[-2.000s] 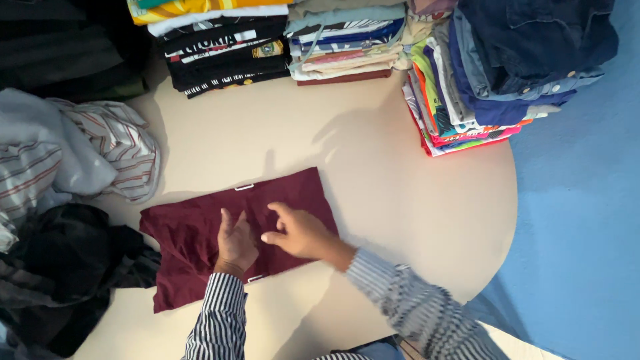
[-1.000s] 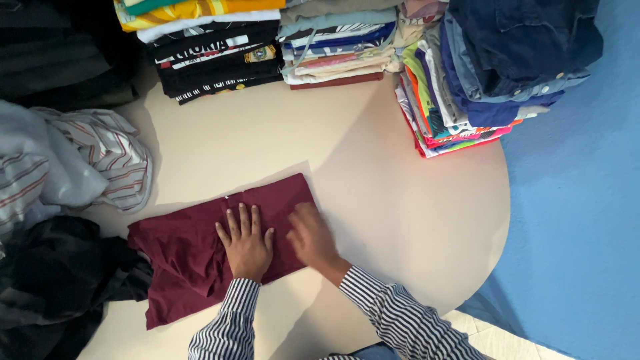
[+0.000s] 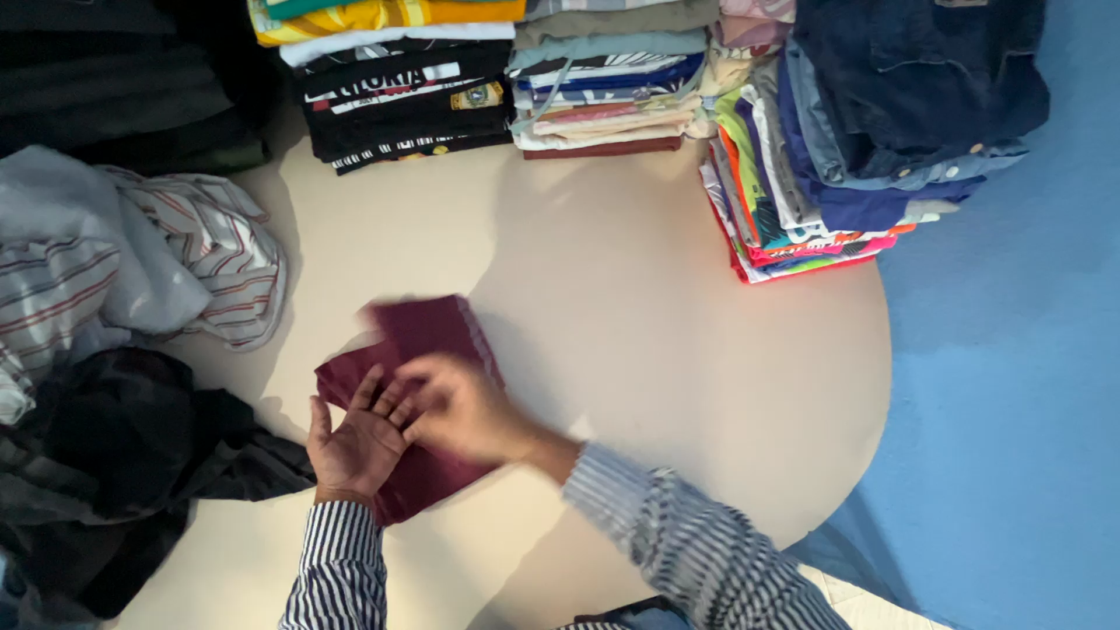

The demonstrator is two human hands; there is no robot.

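A maroon garment (image 3: 437,332) lies on the pale table, folded into a compact shape with its upper left part blurred. Over its lower left part is my left hand (image 3: 359,446), palm up and fingers spread, with nothing seen held in it. My right hand (image 3: 464,411) is above the middle of the cloth, blurred, its fingers bent near the left hand's fingertips. Whether the right fingers pinch any cloth cannot be told. Both forearms wear striped sleeves and cover part of the view near the table's front.
Folded black shirts (image 3: 402,114), a mixed stack of folded clothes (image 3: 612,96) and folded denim (image 3: 919,87) on bright clothes stand along the back. Loose striped cloth (image 3: 236,271) and dark cloth (image 3: 114,437) lie left. The table's rounded edge (image 3: 888,367) meets a blue surface at right.
The maroon garment, spread longer and flatter before, is now folded shorter. My left hand has turned from palm down on the cloth to palm up.
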